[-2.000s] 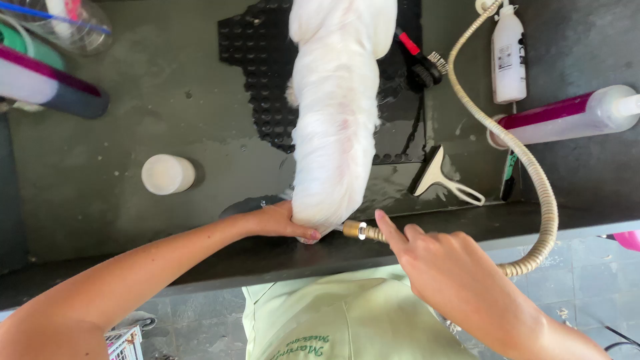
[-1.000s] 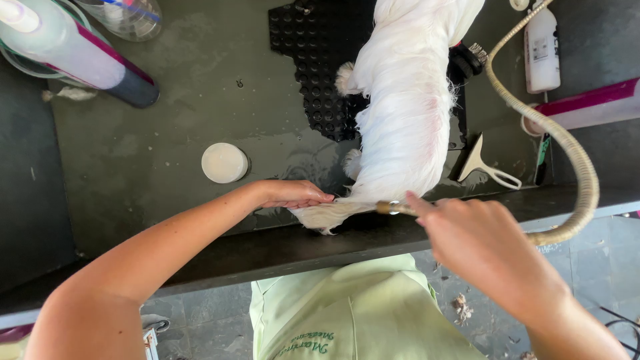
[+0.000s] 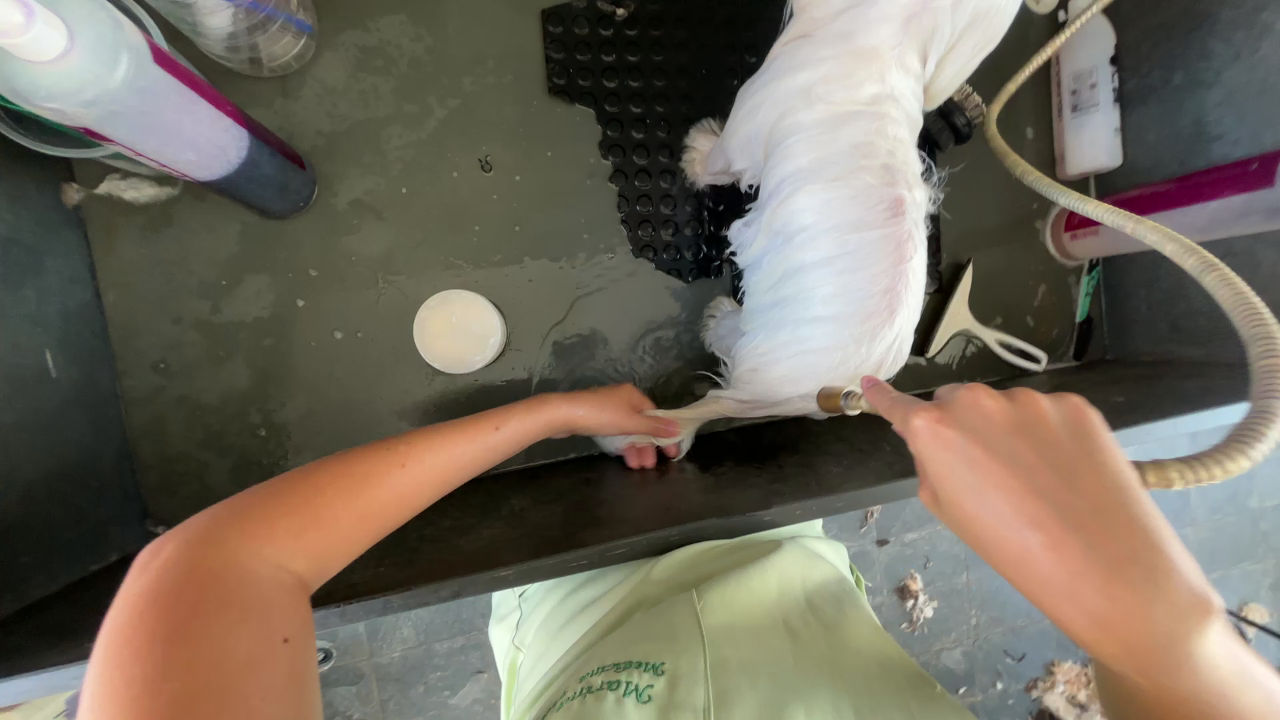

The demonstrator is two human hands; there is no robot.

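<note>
A wet white dog (image 3: 830, 230) stands in a dark tub, its hindquarters near the front edge and its head out of view. My left hand (image 3: 640, 425) grips the dog's tail, which stretches out to the left of the rump. In my right hand (image 3: 960, 430) is the end of a ribbed beige hose (image 3: 1215, 280). The hose's brass-coloured nozzle (image 3: 838, 401) points left at the base of the tail, close to the fur. Part of the dog's paws rests beside a black rubber mat (image 3: 665, 150).
A round white container (image 3: 460, 331) stands left of the dog. A squeegee (image 3: 975, 325), a white bottle (image 3: 1087, 105) and a purple-striped bottle (image 3: 1180, 205) lie at the right. Another large bottle (image 3: 190, 115) is at the upper left. The tub's front rim (image 3: 620, 520) runs below my hands.
My left hand has gone from the dog's rump to its tail. The dog's rear has shifted right relative to the mat, and its body is now slanted. The nozzle remains in my right hand.
</note>
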